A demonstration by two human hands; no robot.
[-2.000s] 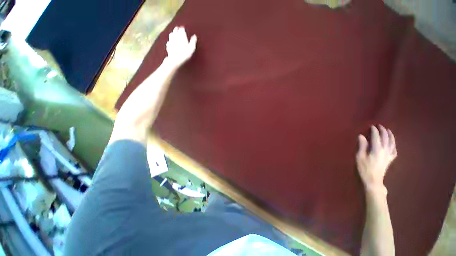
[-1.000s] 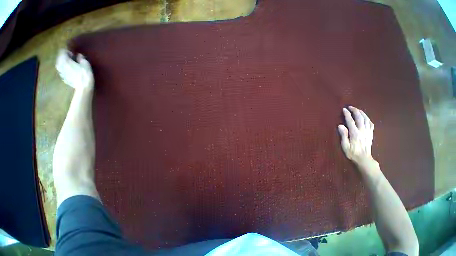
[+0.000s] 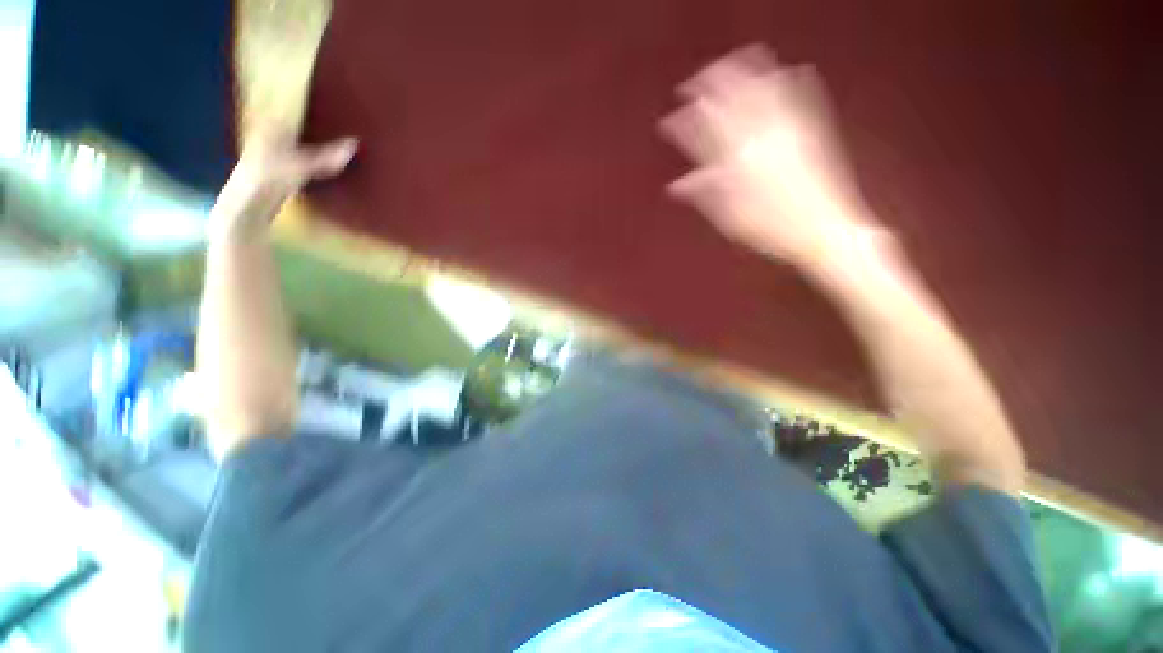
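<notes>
A large dark red fabric panel (image 3: 536, 166) lies flat on the tan table (image 3: 283, 77), reaching past the right edge of the view. My left hand (image 3: 283, 176) is at the panel's near left corner by the table edge, thumb spread over the red; its fingers blend with the tan table, so I cannot tell if it grips. My right hand (image 3: 759, 147) is over the middle of the panel, blurred, fingers apart, holding nothing. A navy fabric piece (image 3: 121, 83) lies at the upper left, apart from the red.
A white paper piece (image 3: 469, 310) is beyond the near table edge, on the floor side. Blurred white and blue items (image 3: 128, 383) are left of me. Dark scraps (image 3: 867, 469) lie on the floor below the table edge.
The view has swung and dropped toward my body. My left hand has moved from the panel's far left corner to its near left corner. My right hand has moved left over the panel.
</notes>
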